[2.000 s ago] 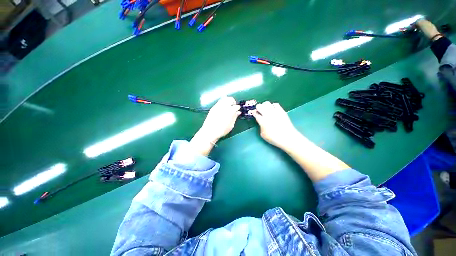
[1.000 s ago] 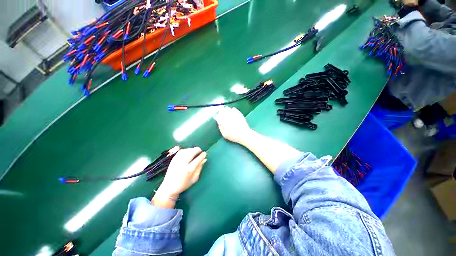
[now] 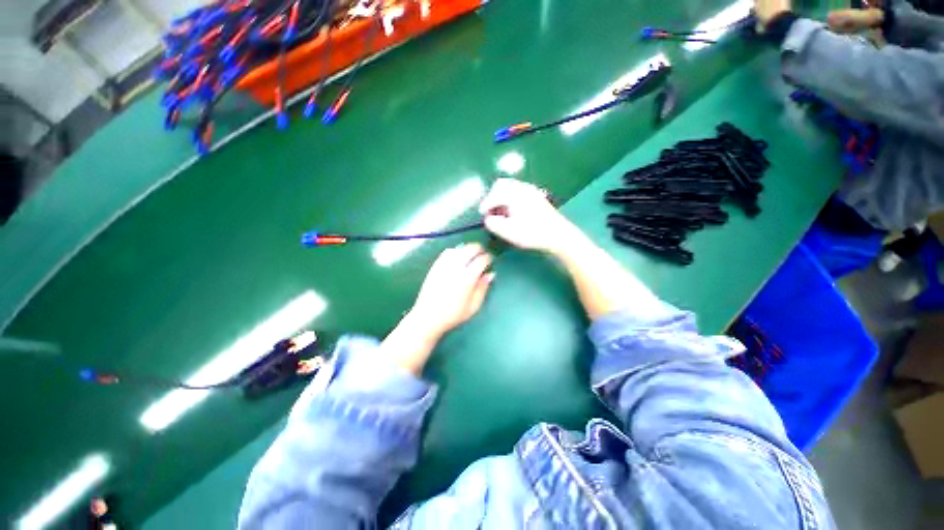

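A wire harness [image 3: 409, 236] lies across the green belt in front of me, its blue and red tips at the left. My right hand [image 3: 520, 215] is closed over its black cluster end and hides most of it. My left hand [image 3: 452, 287] is just left of and below my right hand, fingers bent near the dark lead; whether it touches anything is hidden. Another harness [image 3: 267, 370] with a black cluster and pale tips lies at the lower left. A heap of black housings [image 3: 691, 188] lies on the bench at the right.
An orange tray [image 3: 357, 64] piled with a harness bundle [image 3: 219, 64] stands across the belt. Another harness [image 3: 580, 116] lies farther up the belt. Another person's hands and sleeves [image 3: 854, 64] are at the upper right. A blue bin [image 3: 823, 342] holding harnesses is below the bench edge.
Since one second ago, my right hand has closed over a harness's cluster end. My left hand has moved up and right, away from the lower-left harness. The view has shifted.
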